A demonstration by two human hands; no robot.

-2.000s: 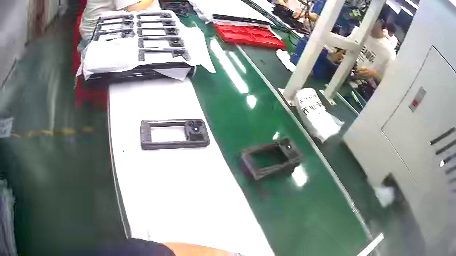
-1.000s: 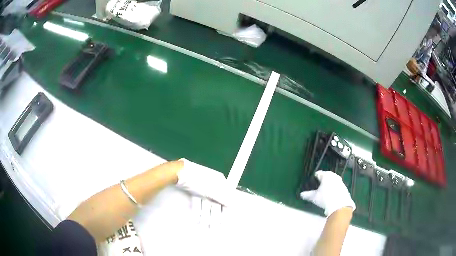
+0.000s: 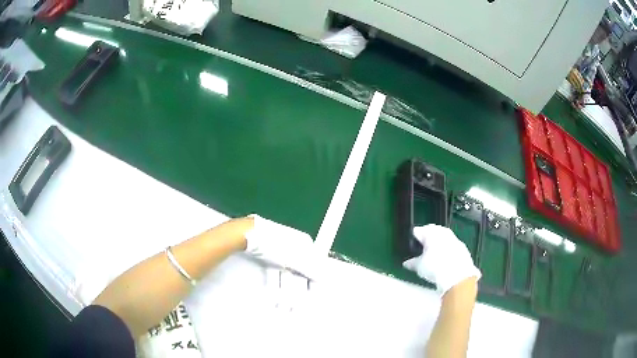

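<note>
My right hand (image 3: 443, 260), in a white glove, grips the lower end of a thick black stack of phone housings (image 3: 426, 183) on the green surface. The stack's camera-hole end points away from me. Right of it, several black housings (image 3: 508, 255) lie in an overlapping row. My left hand (image 3: 283, 243), in a white glove, is low over the white bench sheet (image 3: 363, 314), beside the near end of the white divider strip (image 3: 351, 175). Its fingertips are not clear. Two single housings lie at the left, one on green (image 3: 89, 73), one on white (image 3: 40, 170).
A red parts tray (image 3: 580, 185) holding a black housing is at the right. A grey machine cabinet (image 3: 447, 42) stands opposite, with clear film (image 3: 349, 87) before it. Printed plastic bags lie at the far left (image 3: 183, 14) and by my left forearm (image 3: 171, 334).
Since one second ago, the fanned housings at my right hand have come together into an even stack, slightly left of before. My left hand has barely moved. The view had swung right earlier.
</note>
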